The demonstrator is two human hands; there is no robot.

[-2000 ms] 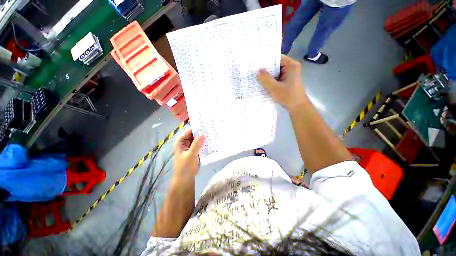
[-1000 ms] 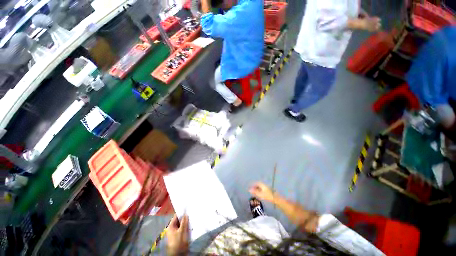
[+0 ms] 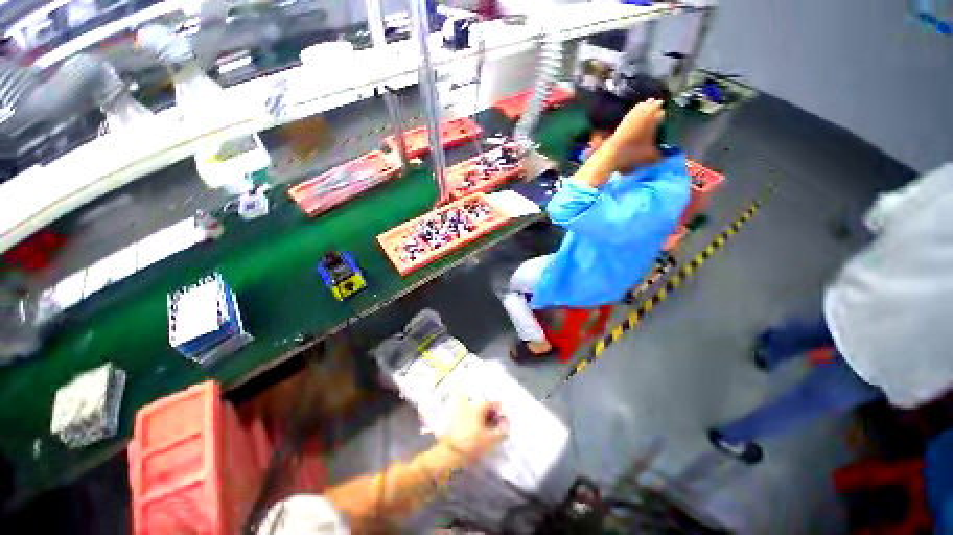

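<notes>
A white paper sheet point(image 3: 538, 444) is held low in front of me, at the bottom centre. My left hand point(image 3: 475, 426) reaches in from the lower left and grips the sheet near its upper left part; the fingers are blurred. No writing can be read on the sheet. My right hand is not in view.
A green bench point(image 3: 282, 293) holds red-orange parts trays point(image 3: 444, 232), a blue-and-yellow item point(image 3: 341, 274) and stacked packs point(image 3: 204, 313). Stacked red trays point(image 3: 172, 460) stand lower left. A wrapped white bundle point(image 3: 423, 361) lies below the bench. A blue-smocked worker point(image 3: 617, 235) sits ahead; another person point(image 3: 899, 303) is at right.
The view has swung right along the bench. My left hand and the sheet have moved right and up in the picture. My right hand has left the view. The seated worker's hand is now raised to the head.
</notes>
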